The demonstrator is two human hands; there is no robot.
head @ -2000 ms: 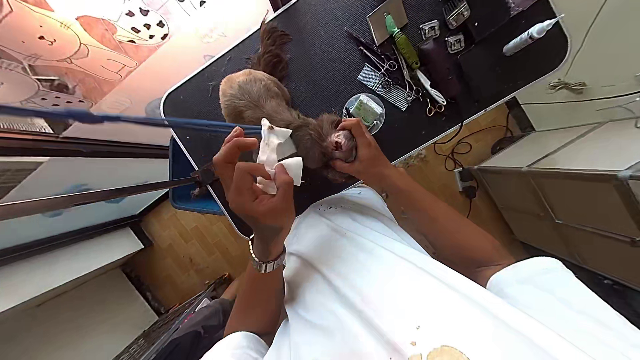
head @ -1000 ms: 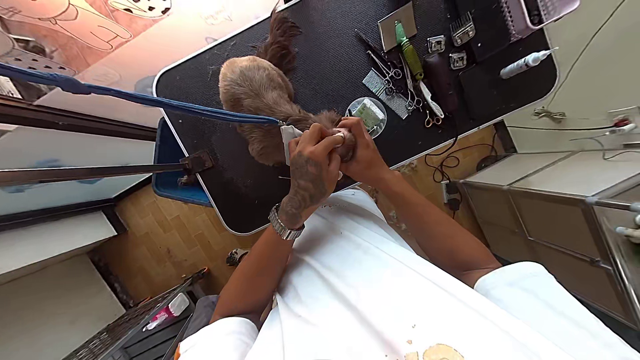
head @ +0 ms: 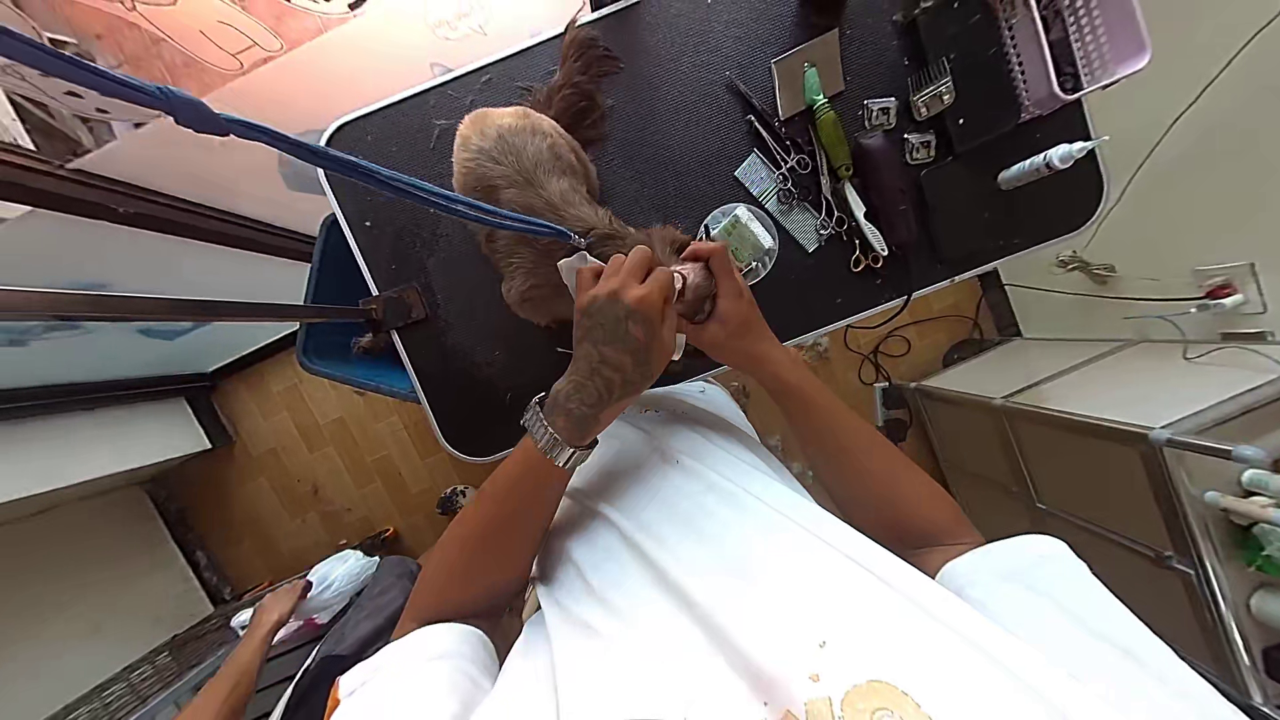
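A brown dog (head: 540, 180) with a clipped coat is on the black grooming table (head: 450, 390), its head toward me, a blue grooming loop (head: 400, 185) reaching its neck. My left hand (head: 625, 320), with a metal watch (head: 556, 432) at its wrist, holds a white wipe (head: 578, 270) against the head. My right hand (head: 735, 310) grips the far side of the head, around the ear (head: 692, 290). The fingertips of both hands almost meet there; what lies under them is hidden. A round clear container (head: 740, 240) with a green packet stands just beyond my right hand.
Scissors (head: 780, 150), a metal comb (head: 780, 200), a green-handled tool (head: 830, 135), clipper guards (head: 932, 90), a white bottle (head: 1045, 165) and a pink basket (head: 1130, 50) lie on the table's right. A grooming arm is clamped at the left edge. Another person's hand (head: 280, 605) is at lower left.
My left hand has moved from holding the wipe up beside the dog to pressing it at the head. My right hand has stayed on the head. Another person's hand now shows at lower left.
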